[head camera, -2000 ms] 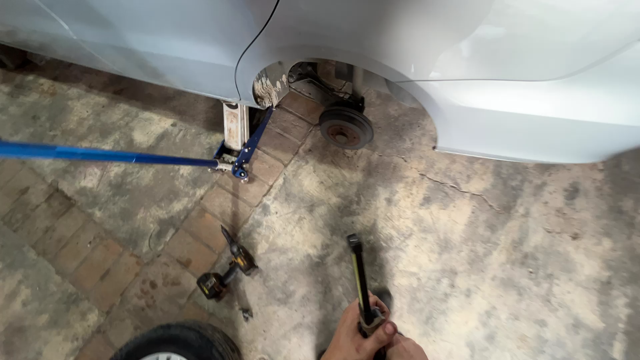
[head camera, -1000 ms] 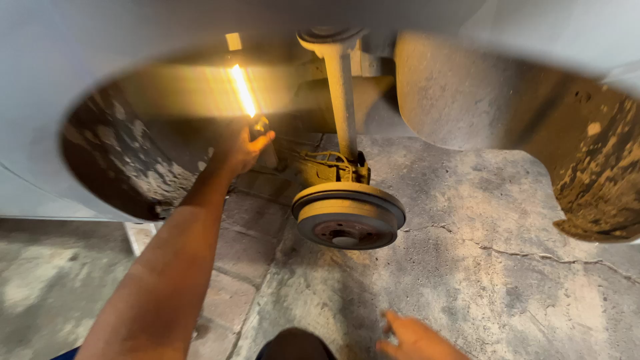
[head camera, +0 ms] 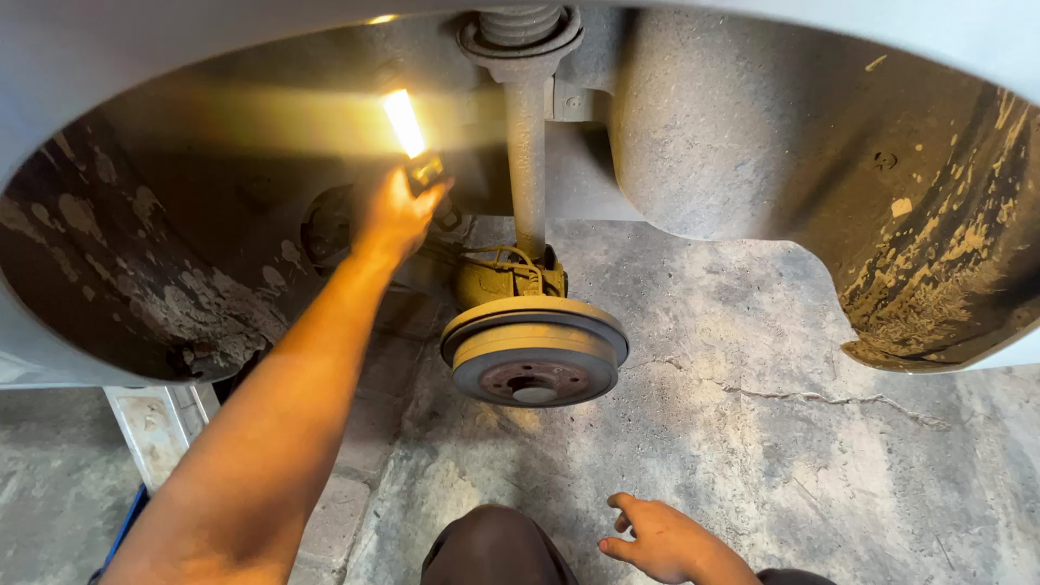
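Observation:
My left hand [head camera: 396, 213] is raised inside the wheel well, shut on a lit work light [head camera: 404, 123] that glows to the left of the suspension strut [head camera: 526, 154]. Below the strut sits a brake drum [head camera: 535, 361] with a rusty hub face and bare stud holes; no wheel is on it. Springs and brake lines [head camera: 520, 268] show behind the drum. My right hand [head camera: 654, 536] hangs low over the concrete floor, right of my knee, with its fingers apart and nothing in it.
The mud-spattered wheel well liner [head camera: 934, 244] curves around the drum, under the pale fender edge [head camera: 959, 49]. A floor jack [head camera: 154, 431] with a blue part stands at the lower left. Cracked concrete [head camera: 772, 455] and brick paving [head camera: 333, 516] lie below.
Two seconds ago both hands were together on a dark tool, farther from the car. The view has moved in close to the wheel well. The lit light was in my left hand one second ago too.

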